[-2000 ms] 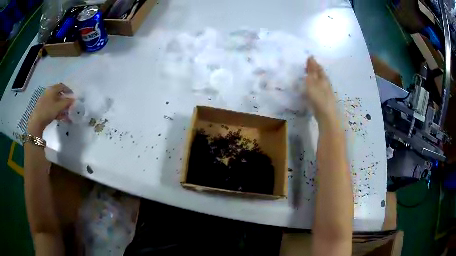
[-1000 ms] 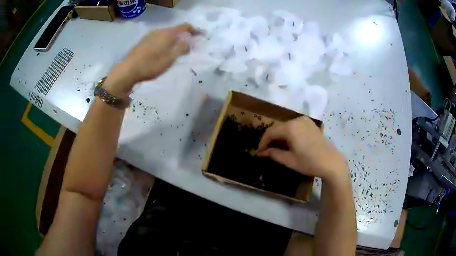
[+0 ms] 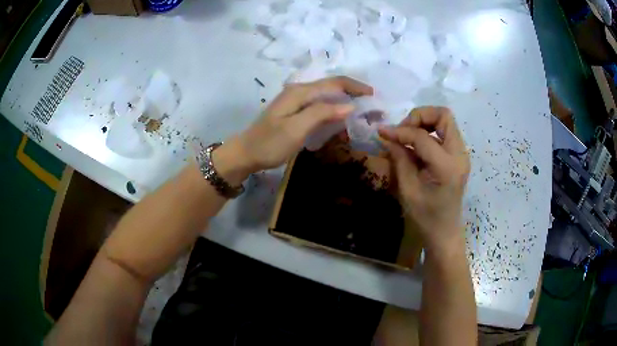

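Observation:
My left hand holds a translucent disc above the back edge of the parts box. My right hand has its thumb and fingertips pinched together at the disc's right side; whether a small part is between them is too blurred to tell. The open cardboard parts box below holds a dark mass of small black parts. My hands hide its back edge and right back corner. More translucent discs lie in a loose overlapping pile behind my hands.
A few discs and tan bits lie at the left. A dark phone, a dotted grid strip, a small box and a blue can are further back. Black specks cover the right side. Grey equipment stands beyond.
My left hand has moved right from the pile's left edge to above the box, with a disc. My right hand has come up out of the black parts to the disc.

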